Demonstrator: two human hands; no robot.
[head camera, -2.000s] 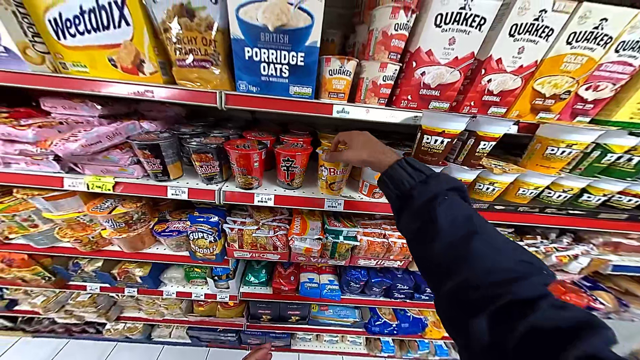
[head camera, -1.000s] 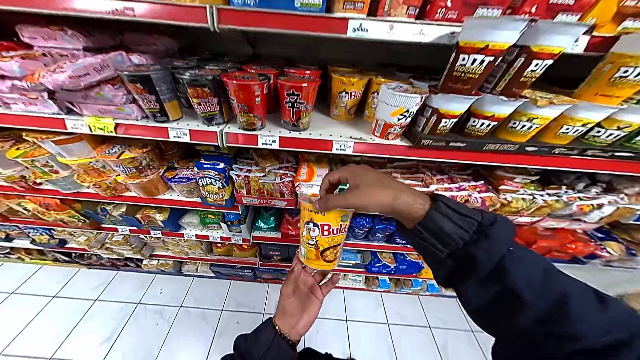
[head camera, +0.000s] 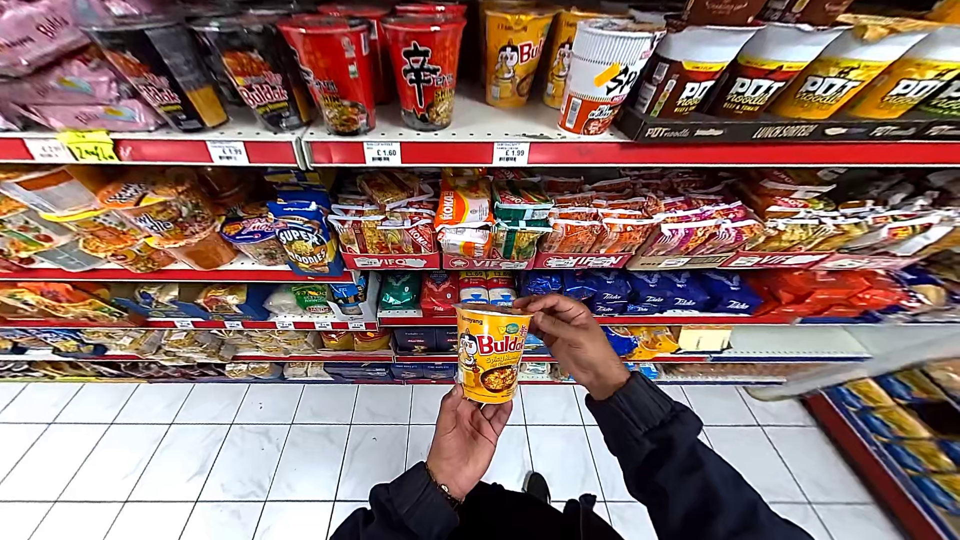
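Note:
A yellow Buldak noodle cup (head camera: 491, 356) is held upright between both hands, in front of the lower shelves. My left hand (head camera: 466, 439) supports it from below, the fingers around its base. My right hand (head camera: 574, 341) is at the cup's upper right side, with the fingertips at its rim. On the upper shelf stand more yellow Buldak cups (head camera: 516, 56), a white and red noodle cup (head camera: 606, 79), and red noodle cups (head camera: 422, 71) to their left.
Pot Noodle cups stand in a black cardboard tray (head camera: 757, 130) at the upper right. Bagged noodles fill boxes (head camera: 574, 260) on the shelf below. A red-edged display (head camera: 855, 450) stands at the right, and white floor tiles (head camera: 247, 450) lie below.
My right hand has taken a yellow cup from the upper shelf and brought it down. My left hand has come up under it. The view has tilted down.

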